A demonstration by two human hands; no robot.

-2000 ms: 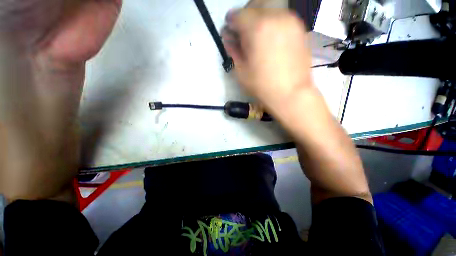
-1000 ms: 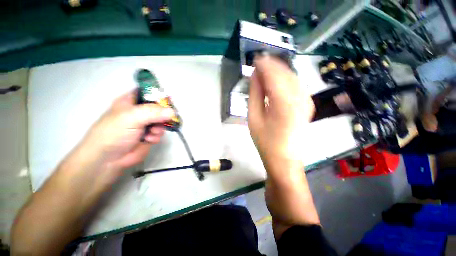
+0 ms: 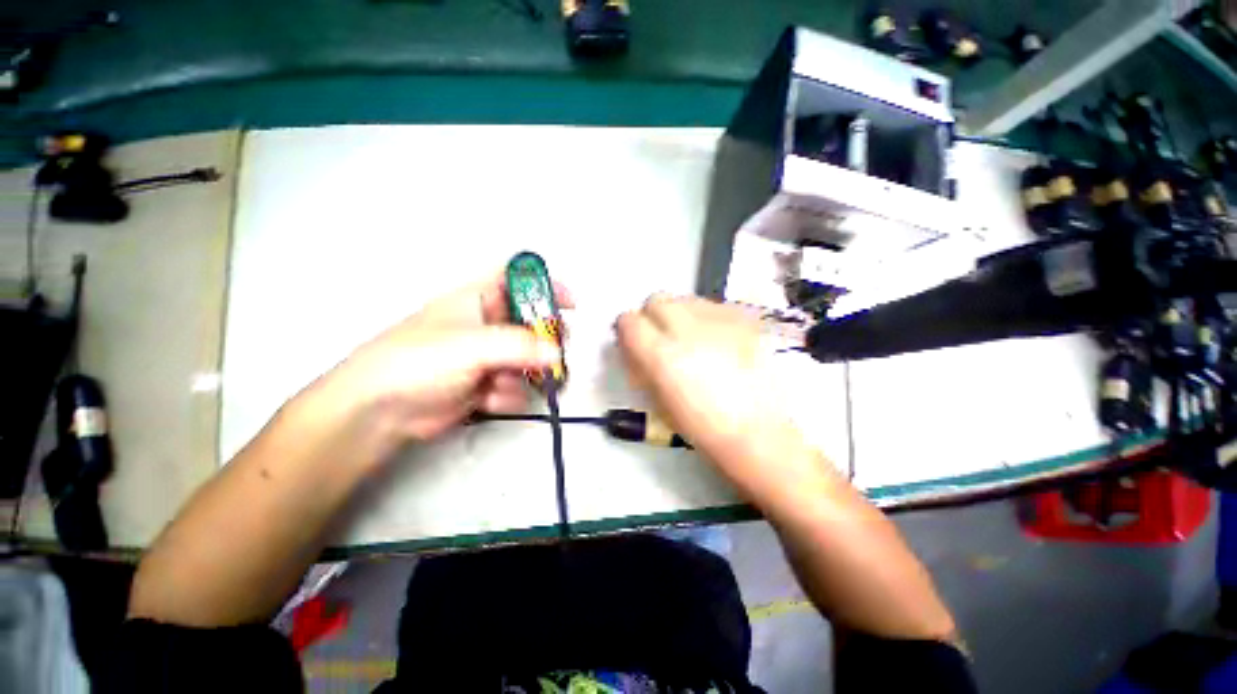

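Note:
My left hand (image 3: 441, 369) holds an open black unit with a green circuit board (image 3: 529, 288) showing; its thin lead hangs down over the bench edge. My right hand (image 3: 699, 363) is just right of it, fingers bent and blurred; whether it holds something small is hidden. A closed cabled unit with a tan band (image 3: 635, 426) lies on the bench below, partly behind my right hand. The electric screwdriver (image 3: 977, 301) lies to the right, its tip pointing left near the feeder's front.
The silver-grey screw feeder (image 3: 868, 136) stands behind my right hand. Black banded units (image 3: 1119, 203) are piled at the right. More units (image 3: 84, 420) lie at the far left. The green conveyor (image 3: 407, 68) runs behind, carrying units. A red stool or basket (image 3: 1133, 508) is below the bench.
My right hand has moved from the feeder's opening down towards the unit in my left hand. The open unit is more upright. The view has shifted, and the screwdriver shows more fully.

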